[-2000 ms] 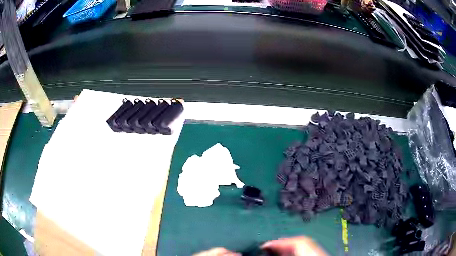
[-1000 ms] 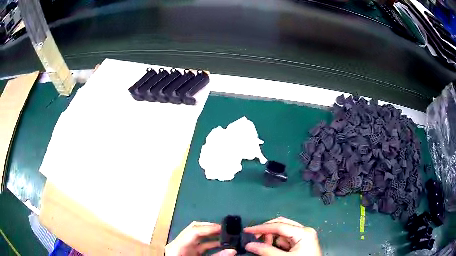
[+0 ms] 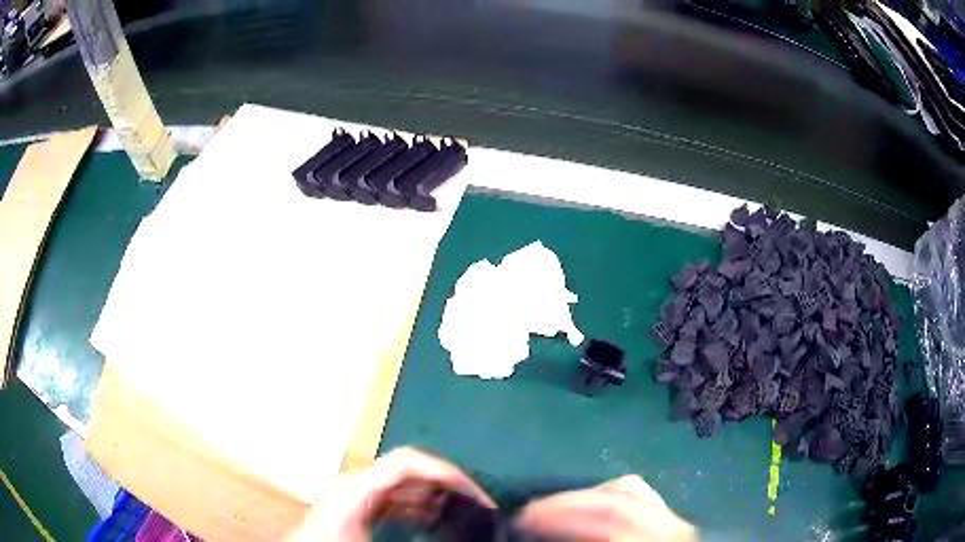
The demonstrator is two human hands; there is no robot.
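Observation:
My left hand (image 3: 397, 492) and my right hand (image 3: 608, 512) meet at the bottom edge, blurred and partly cut off. Between them is a black housing (image 3: 466, 519), mostly hidden by the fingers; whether a pad is on it I cannot tell. A row of several black housings (image 3: 381, 172) lies slanted on the top of the white sheet (image 3: 254, 296). One black piece (image 3: 601, 366) stands on the green bench, right of the crumpled white piece (image 3: 508, 309). The heap of dark grey pads (image 3: 788, 339) lies at right.
Tan cardboard (image 3: 148, 455) shows under the sheet, and more cardboard (image 3: 37, 222) lies far left. A taped post (image 3: 132, 116) stands upper left. The dark conveyor (image 3: 529, 85) crosses the back. Black housings (image 3: 892, 503) and a clear plastic bag (image 3: 942, 328) are at right.
My hands came up into view and then sank lower again, with the housing now turned lower and more covered. The bench scene has shifted up and to the right in the view.

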